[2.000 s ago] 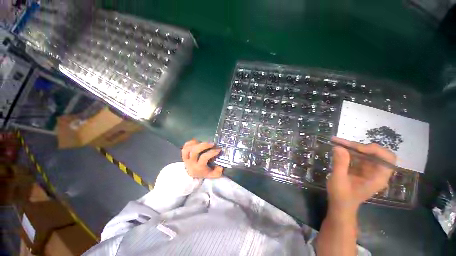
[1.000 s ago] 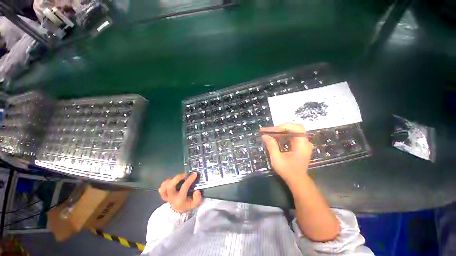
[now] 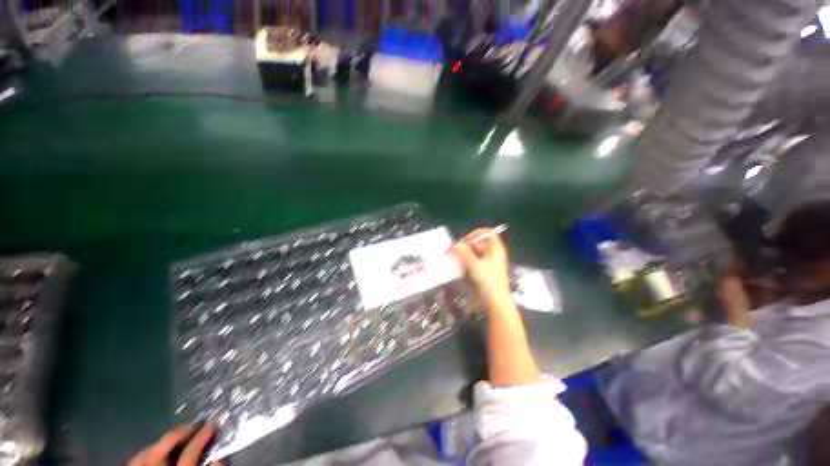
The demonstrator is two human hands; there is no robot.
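A clear blister tray (image 3: 264, 319) with rows of small dark components lies in front of me. A white sheet (image 3: 378, 287) with a heap of tiny dark parts (image 3: 409, 266) lies on its right part. My right hand (image 3: 482, 255) is at the sheet's right edge, holding thin tweezers (image 3: 490, 234) like a pen; whether the tips hold a part cannot be seen. My left hand (image 3: 177, 448) is at the tray's near left corner, cut off by the lower frame edge, fingers near the rim. The view is blurred.
A second tray (image 3: 27, 346) lies at the far left. A small shiny plastic bag (image 3: 537, 289) lies right of my right hand. Another person in a pale smock (image 3: 737, 391) is at the right, beside a blue item and small parts. Boxes and equipment (image 3: 284, 59) stand at the back.
The view has swung right and up, bringing the other person into view. My right hand has moved from the tray's pockets to the sheet's right edge. My left hand stays by the tray corner.
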